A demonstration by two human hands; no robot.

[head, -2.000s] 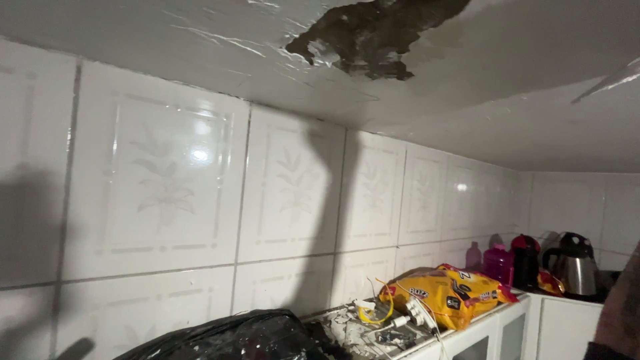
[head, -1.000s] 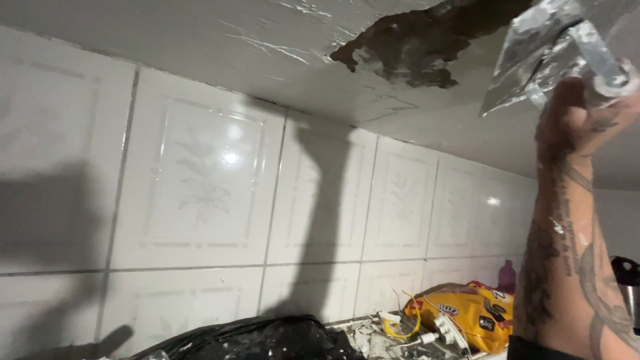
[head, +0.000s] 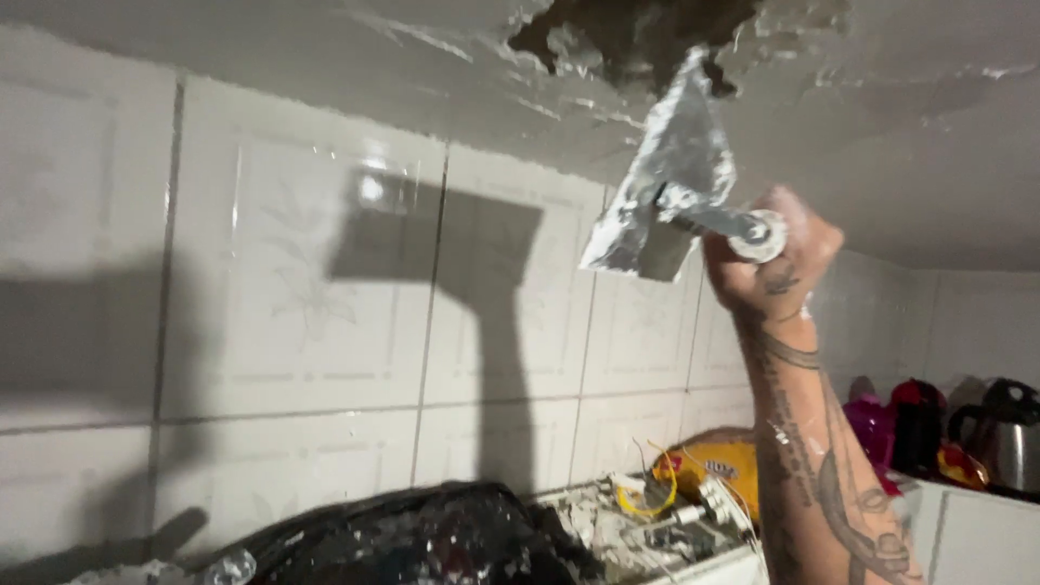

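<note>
My right hand [head: 776,252], at the end of a raised tattooed forearm, grips the round handle of a wide metal plastering trowel [head: 682,162]. White plaster is smeared over the blade. The blade tilts close under a dark, ragged hole [head: 642,36] in the grey ceiling; whether it touches cannot be told. Paint or plaster around the hole is cracked and peeling. My left hand is not in view.
Below lie a black plastic bag [head: 422,528], a debris-strewn counter [head: 593,520] with a white fitting and yellow wire, and a yellow bag [head: 723,467]. A tiled wall [head: 309,284] runs alongside; a steel kettle [head: 1011,439] stands far right.
Out of view two seconds ago but for part of the forearm, my right hand came up with the trowel. Since one second ago, it has moved left to beneath the hole.
</note>
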